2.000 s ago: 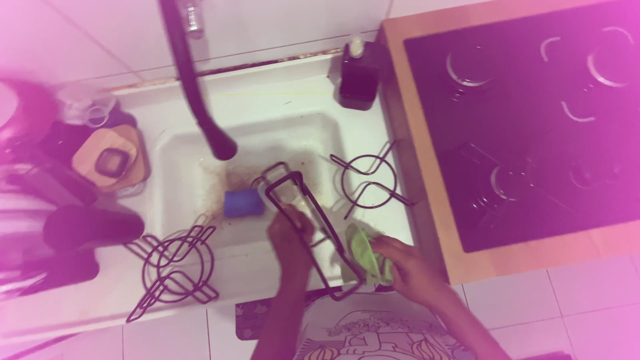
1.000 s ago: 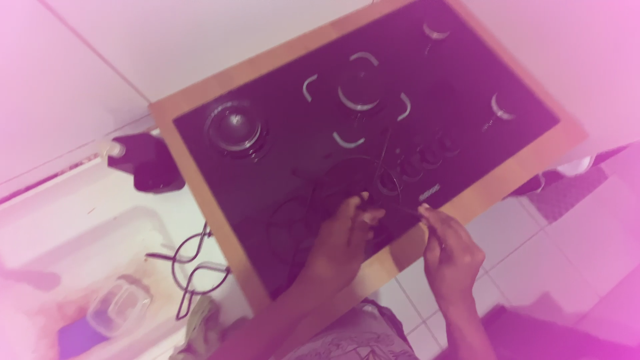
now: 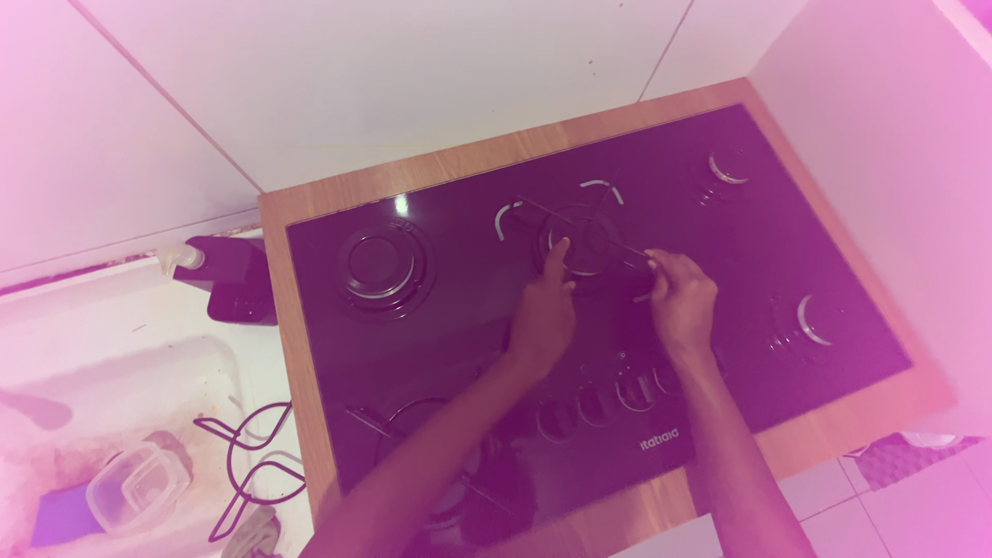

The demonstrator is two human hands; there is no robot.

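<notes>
A black glass gas cooktop [image 3: 465,325] set in a wooden counter fills the middle. A dark wire pan support [image 3: 542,208] lies over its central burner [image 3: 583,246]. My right hand [image 3: 682,302] pinches the right side of that support between thumb and fingers. My left hand [image 3: 542,318] is at the burner's near-left side, index finger extended onto it; whether it grips the support is unclear. Another pan support [image 3: 387,422] sits over the front-left burner, partly hidden under my left forearm. The back-left burner [image 3: 380,266] and both right-hand burners are bare.
On the left is a white sink [image 3: 178,356] with a clear plastic container [image 3: 139,488] and a blue item [image 3: 66,515]. A wire pan support [image 3: 240,465] and a cloth [image 3: 254,535] lie by its right edge. A dark pump bottle [image 3: 232,271] stands behind. A wall borders the cooktop's right side.
Both hands have left the sink, where they held a wire support and a green item, and are now over the cooktop's central burner. The view has swung right.
</notes>
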